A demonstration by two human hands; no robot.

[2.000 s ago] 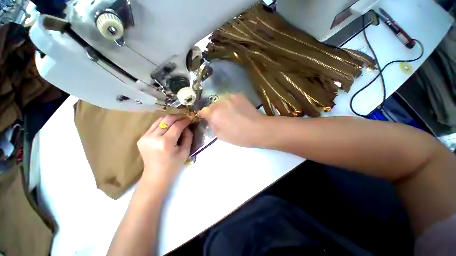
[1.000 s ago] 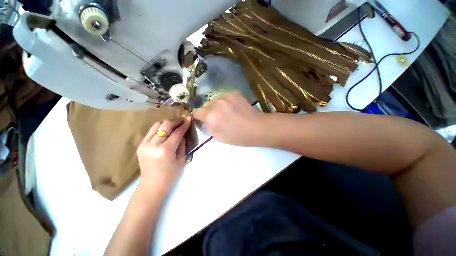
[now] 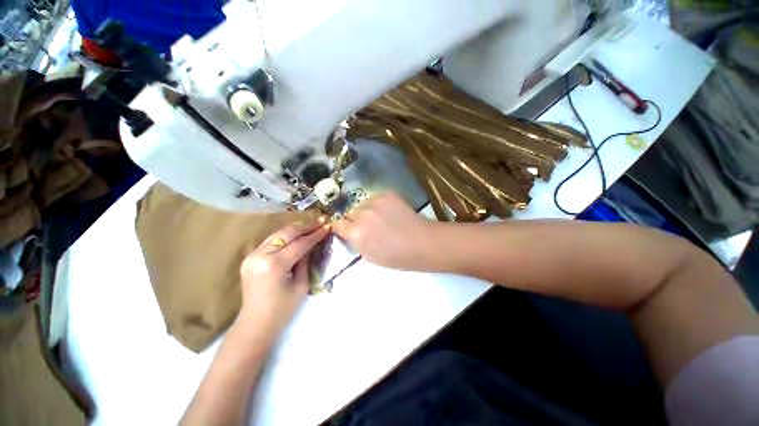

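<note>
A tan-brown garment piece [image 3: 200, 266] lies flat on the table left of the needle area, its upper edge running under the machine head. My left hand [image 3: 279, 274], with a yellow ring, pinches the cloth edge at the presser foot. My right hand [image 3: 383, 233] is at the same spot, its fingertips close to the left ones and also at the cloth edge. The white sewing machine [image 3: 324, 58] stands over the work. Its presser foot and needle are small and partly hidden by the head and fingers. What exactly lies between the fingertips is too small to tell.
A zipper bundle [image 3: 466, 150] fans over the machine bed right of the needle. A red-and-black tool [image 3: 620, 90] and a looped black cord [image 3: 556, 198] lie at the table's right. Brown cloth [image 3: 42, 166] is heaped at left, grey-green cloth [image 3: 707, 141] at right.
The camera view has shifted, so the machine and table sit lower and a blue patch shows at top left. Both hands stay at the presser foot, with the garment piece in nearly the same place.
</note>
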